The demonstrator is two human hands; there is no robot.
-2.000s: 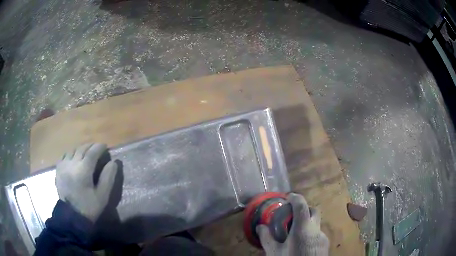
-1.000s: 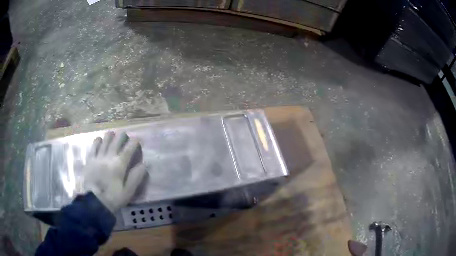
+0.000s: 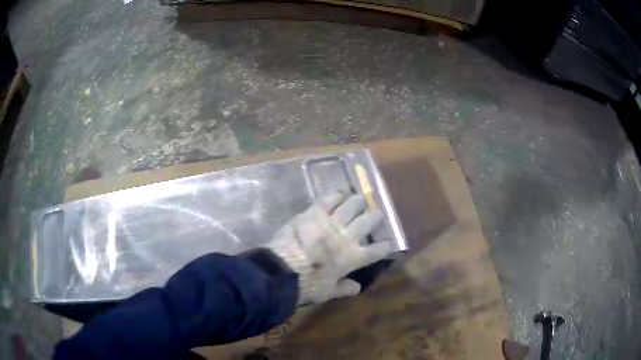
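Observation:
The long silvery metal housing (image 3: 176,218) lies on the tan board (image 3: 450,281), its broad side with a recessed panel near each end facing up. A yellowish strip (image 3: 365,184) runs beside the right recess. My left hand (image 3: 330,246), in a whitish knitted glove, rests palm down on the housing's right end. Its fingers are spread, partly over the right recess and near the right edge. My navy sleeve crosses the housing's front edge from the lower left. My right hand is not in view.
A T-headed metal tool (image 3: 548,334) lies on the floor at lower right, near a reddish-brown disc (image 3: 515,349) at the board's edge. Another reddish disc (image 3: 87,174) is at the board's back left. Stacked housings stand at the top, and a film-wrapped stack (image 3: 597,49) stands at upper right.
My left hand has moved from the housing's left part to its right end. My right hand and the red sander, seen two seconds ago, are out of view. The perforated area is hidden now.

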